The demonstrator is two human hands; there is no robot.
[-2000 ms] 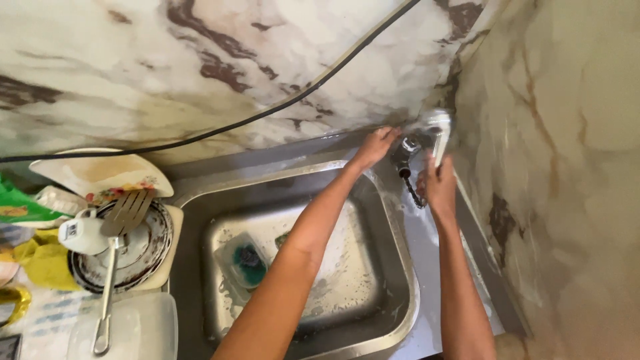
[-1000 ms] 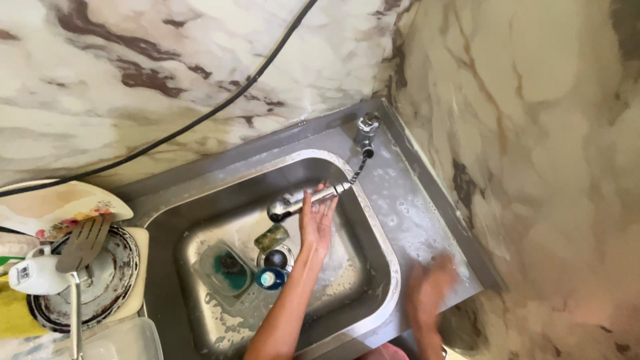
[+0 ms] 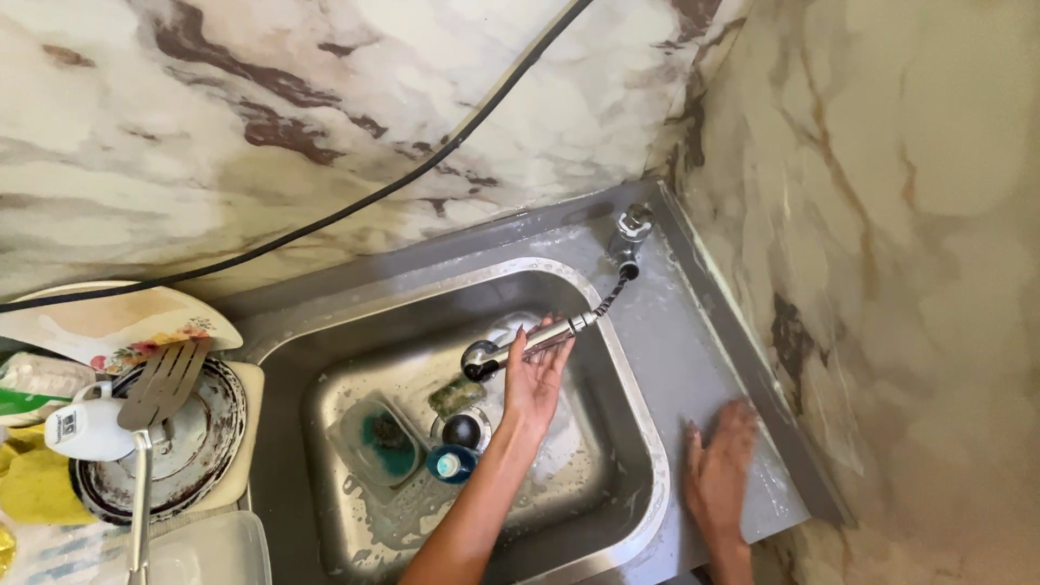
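My left hand [image 3: 536, 374] holds a chrome pull-out sprayer [image 3: 536, 340] over the basin of a stainless steel sink [image 3: 654, 455]; its head points left. A flexible hose [image 3: 611, 295] joins it to the chrome faucet base [image 3: 631, 236] in the back right corner. Flat on the wet grey ledge right of the basin lies my right hand [image 3: 723, 467], slightly blurred, holding nothing. Below the sprayer, the basin has a worn sponge [image 3: 457, 396], a round black piece [image 3: 461, 431] at the drain, a blue bottle [image 3: 452, 464] with a pale cap and a clear container [image 3: 378, 443] with blue-green contents.
Left of the sink are a slotted metal spatula [image 3: 166, 382], a white mug [image 3: 88, 426], a stained round lid [image 3: 187, 439], a floral plate [image 3: 122, 325], a yellow cloth [image 3: 41, 479] and a clear plastic box [image 3: 211, 552]. A black cable [image 3: 390, 188] crosses the marbled back wall.
Two seconds ago both hands were up by the faucet. My left hand then came down over the basin with the sprayer, while my right hand moved down to the right ledge.
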